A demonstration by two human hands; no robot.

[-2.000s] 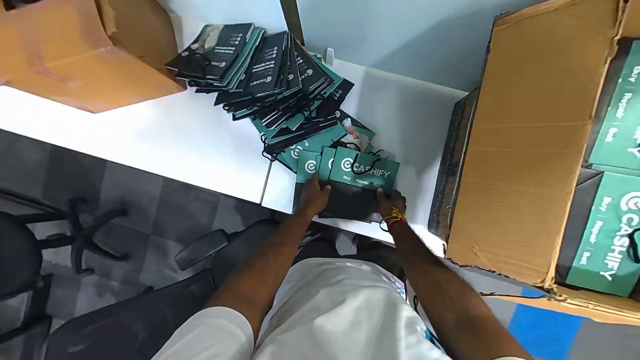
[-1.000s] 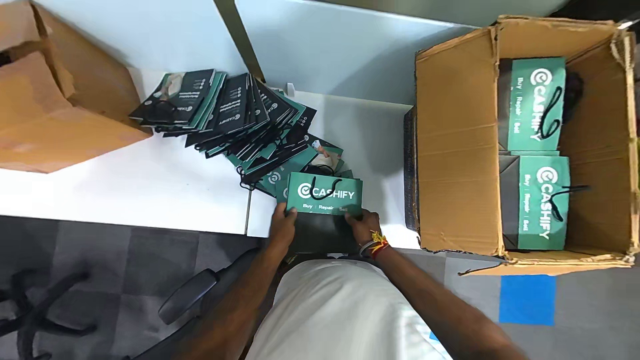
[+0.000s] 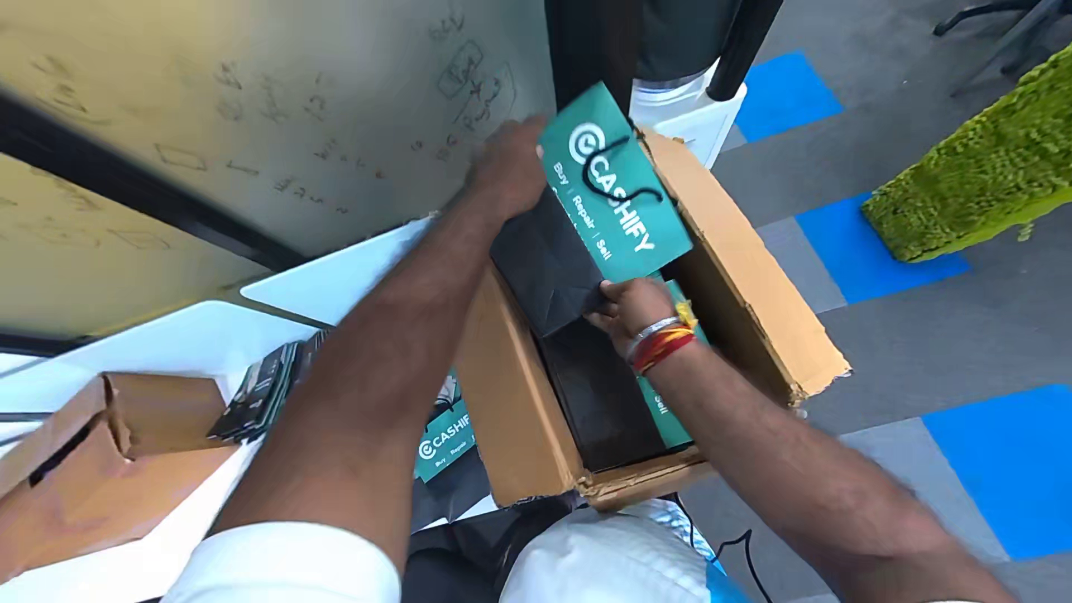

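Both my hands are on a green and black paper carrier bag point(image 3: 615, 188) with a black cord handle, over an open cardboard box point(image 3: 519, 402). My left hand point(image 3: 509, 167), slightly blurred, grips its far left edge. Wearing a metal bangle and red and yellow threads, my right hand point(image 3: 634, 311) pinches its near edge. More flat bags point(image 3: 599, 402) lie inside the box under it. Left of the box, another green and black bag point(image 3: 445, 444) shows partly behind my left forearm. A pile of dark printed bags point(image 3: 264, 389) is mostly hidden by that arm.
A brown cardboard box point(image 3: 109, 469) stands on the white table point(image 3: 201, 335) at left. Behind the table is a glass panel point(image 3: 335, 109) with handwriting. A white bin point(image 3: 691, 109) stands beyond the open box, and a green planter point(image 3: 980, 159) is on the floor at right.
The view has swung far right to the open box. My hands have moved from the bags on the table to a bag at this box.
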